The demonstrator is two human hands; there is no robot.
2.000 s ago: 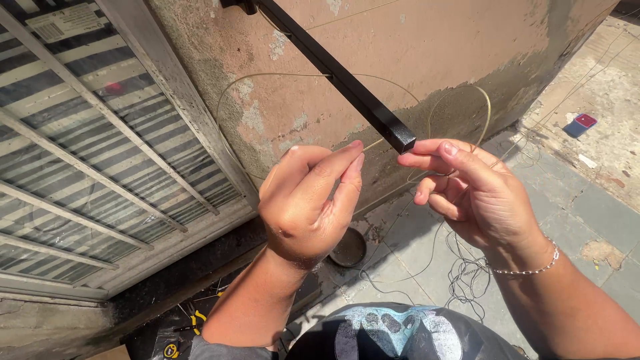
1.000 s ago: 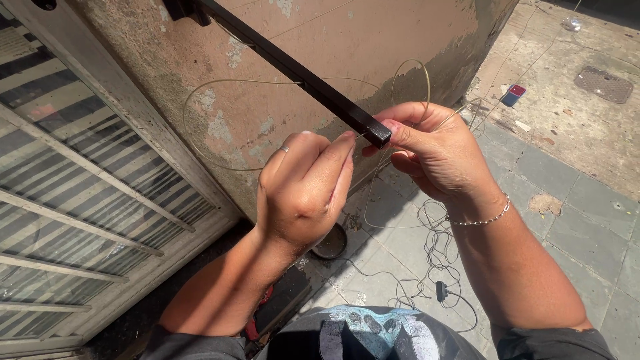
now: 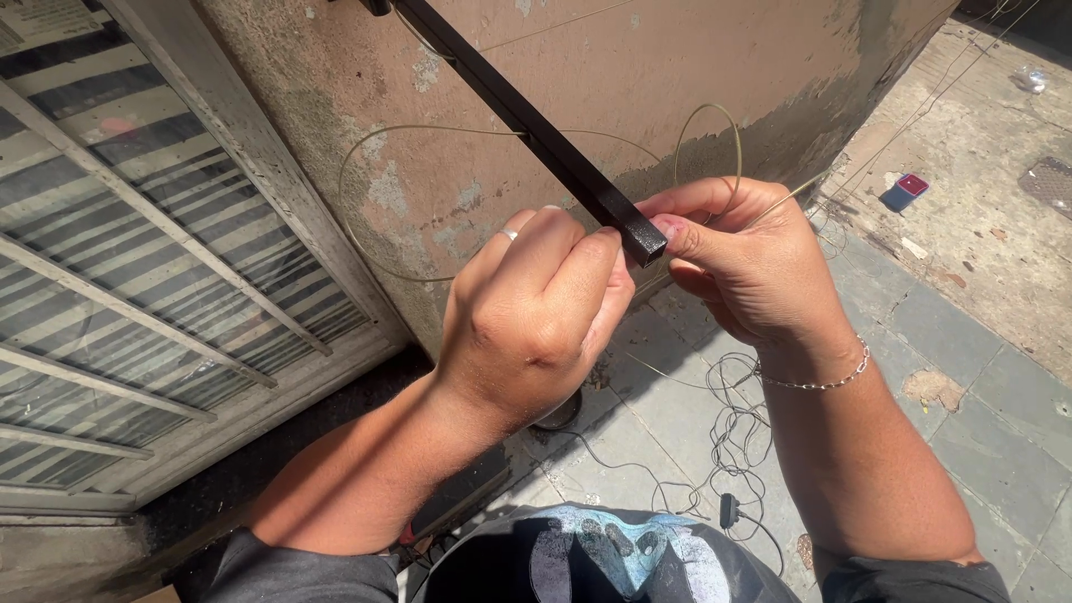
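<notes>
A black square metal bar (image 3: 548,146) slants down from the wall, and its end sits between my hands. A thin olive cord (image 3: 356,226) crosses the bar and loops out to the left, running in toward my left hand (image 3: 540,318). That hand is closed on the cord beside the bar's end; its fingertips are mostly hidden. My right hand (image 3: 737,251) pinches the cord with thumb and forefinger at the other side of the end. Above it stands a small upright loop of cord (image 3: 739,138), and another stretch passes behind the hand to the right.
A barred metal door (image 3: 276,193) fills the left side, next to a peeling wall (image 3: 670,50). On the paving below lie a tangled dark cable (image 3: 737,419) with a black connector (image 3: 729,509) and a round container (image 3: 563,414). A phone-like object (image 3: 904,192) rests on the concrete at right.
My right thumb and fingers have come in against the bar's end, where they were more spread before. The left hand stays beside it. The view has shifted somewhat.
</notes>
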